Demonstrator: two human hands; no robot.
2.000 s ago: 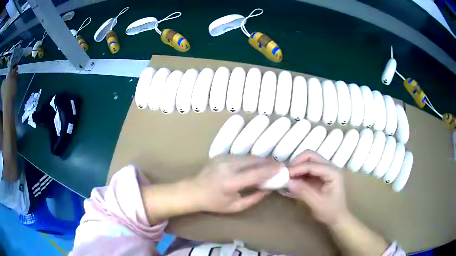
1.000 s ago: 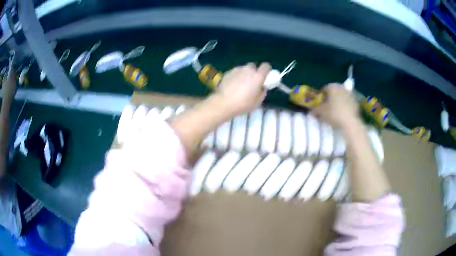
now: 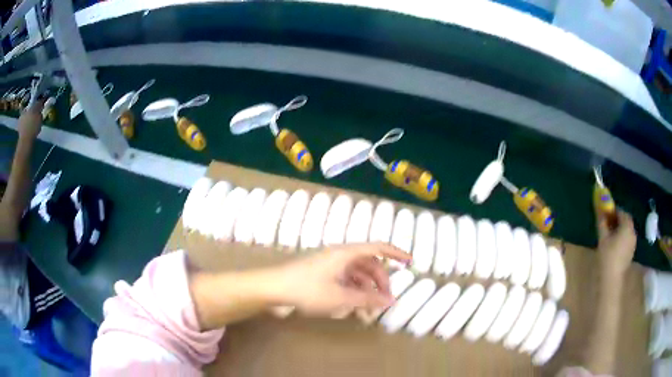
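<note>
White plastic units (image 3: 361, 221) lie in two slanted rows on a brown cardboard sheet (image 3: 295, 353). My left hand (image 3: 339, 280) is over the left part of the nearer row and hides some of it. Its fingers are apart, with the end of a white unit (image 3: 400, 282) showing between the fingertips; no firm grip shows. My right hand (image 3: 617, 237) is at the far right edge of the cardboard, its fingers on a yellow-and-blue piece (image 3: 604, 199) with a white loop above it.
Joined assemblies (image 3: 413, 179) of white unit, loop and yellow piece lie spaced along the dark green belt (image 3: 442, 147). A metal post (image 3: 85, 88) stands at left, near a black-and-white cloth item (image 3: 88, 221). Another person's arm (image 3: 21, 162) is at far left. More white units (image 3: 659, 291) are at far right.
My left hand has come back from the belt to the nearer row. My right hand has moved right to another yellow piece. The assembly pieces formerly at my hands now lie on the belt.
</note>
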